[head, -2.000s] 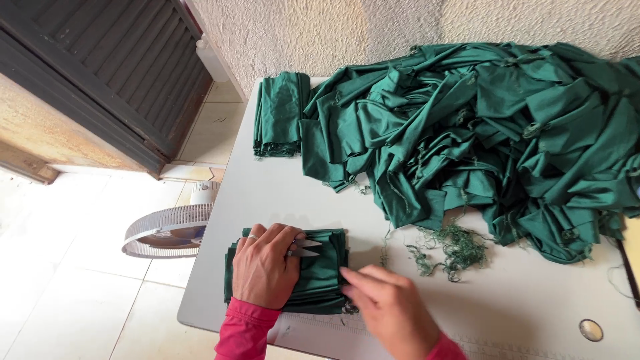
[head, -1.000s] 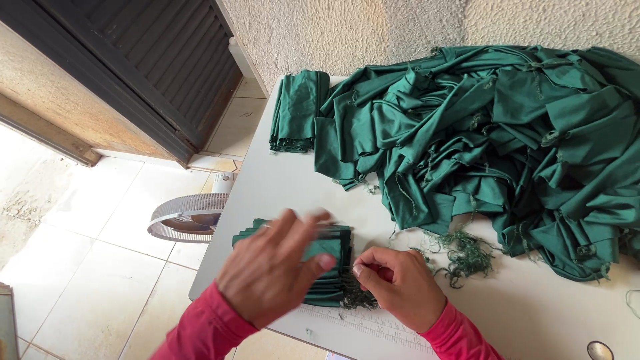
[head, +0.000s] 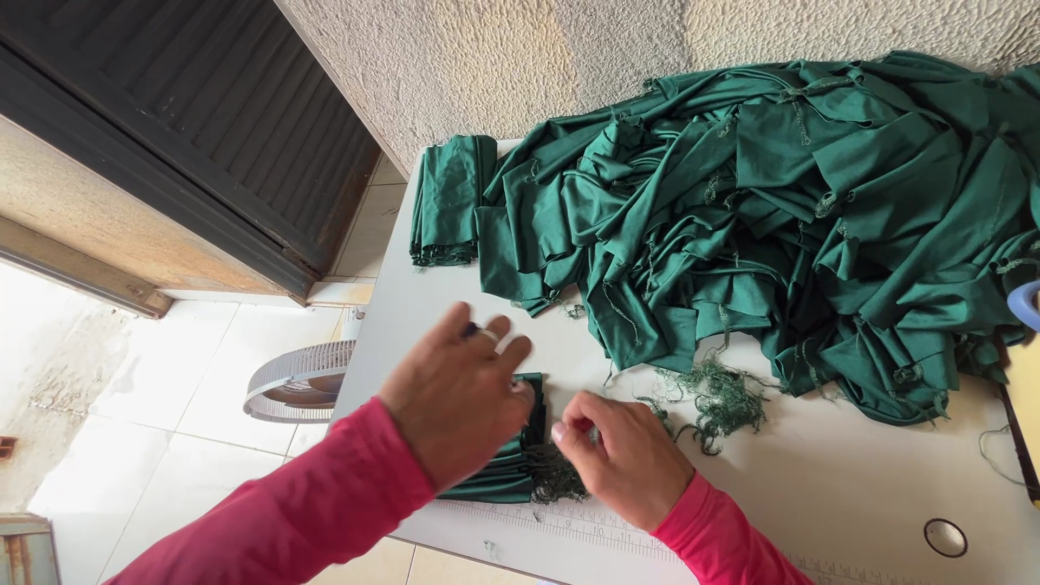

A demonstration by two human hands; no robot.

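In the head view, my left hand (head: pixel 463 398), slightly blurred, is over a folded stack of green fabric pieces (head: pixel 496 479) near the table's front edge. Something small and dark, with a silver-coloured band beside it, shows between its fingers; whether it grips a tool is unclear. My right hand (head: pixel 626 455) is just right of the stack, thumb and fingertips bent together by the frayed thread ends (head: pixel 556 471); any thread in the pinch is hidden. Another folded green stack (head: pixel 451 199) lies at the table's back left corner, beside a large heap of green fabric (head: pixel 756 211).
Loose green thread (head: pixel 723 398) lies between the heap and my right hand. A measuring scale (head: pixel 601 532) runs along the front of the white table (head: pixel 845 479). A small round object (head: pixel 945 537) lies at front right. A fan (head: pixel 301 382) stands left of the table, below a textured wall.
My left hand has lifted from its flat hold on the front stack, where scissor blades showed between its fingers two seconds ago. My right hand stays beside the stack's frayed end.
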